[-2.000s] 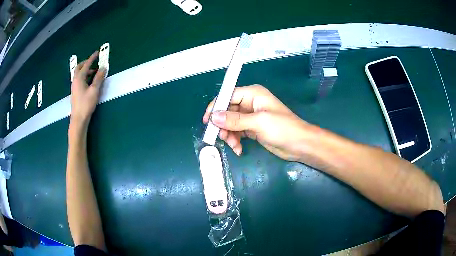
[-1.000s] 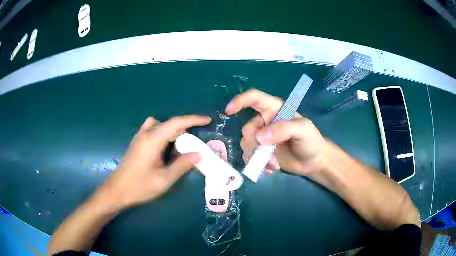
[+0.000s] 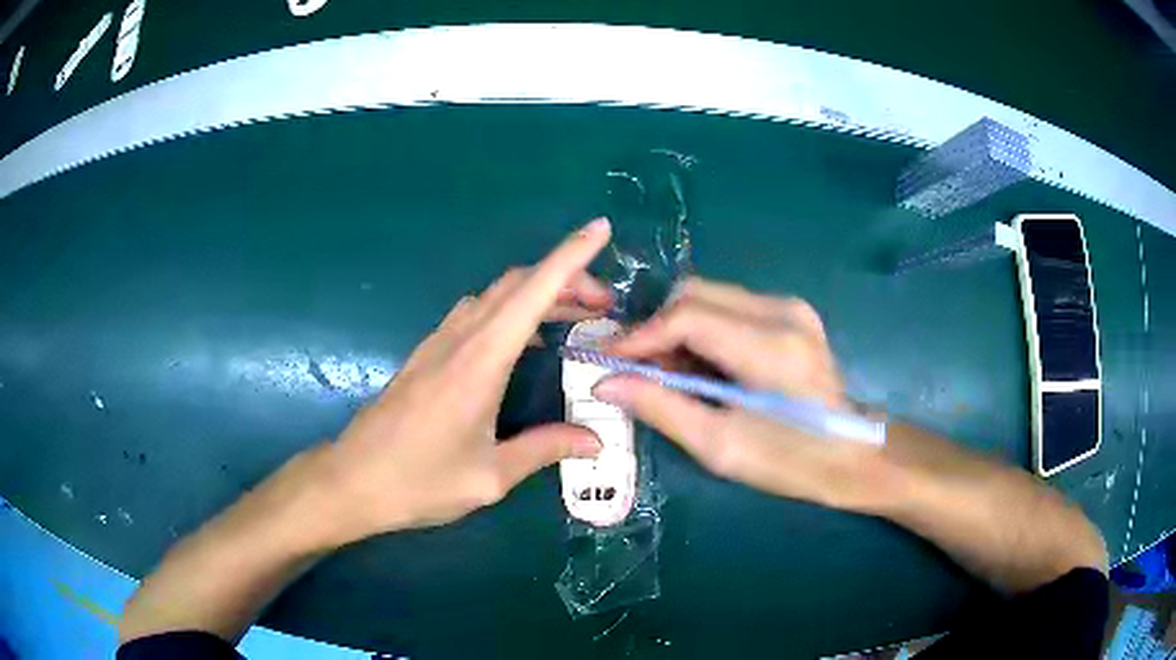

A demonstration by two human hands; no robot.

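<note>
A white housing (image 3: 604, 469) lies flat over the taped pink piece, whose pink edge (image 3: 606, 518) shows around its lower end. Its dark holes are near that end. My left hand (image 3: 451, 387) is at its left side, thumb tip on the housing, fingers apart and stretched past its top. My right hand (image 3: 754, 387) pinches a grey-blue strip (image 3: 774, 402), slanting from the housing's upper part down to the right. The strip's pale end is over my right wrist. The fingertips partly hide the housing's top. Any small piece there cannot be made out.
Wrinkled clear tape (image 3: 611, 567) shows below and above the housing. A stack of strips (image 3: 967, 168), a smaller bundle (image 3: 952, 248) and a phone (image 3: 1065, 342) are at the right. A white rail (image 3: 516, 67) crosses behind. White housings (image 3: 128, 39) lie on the far green surface.
The white housing in my left hand has come down onto the pink piece, and its grip has loosened. My right hand has moved to the housing's upper part, and the strip has swung to point down right.
</note>
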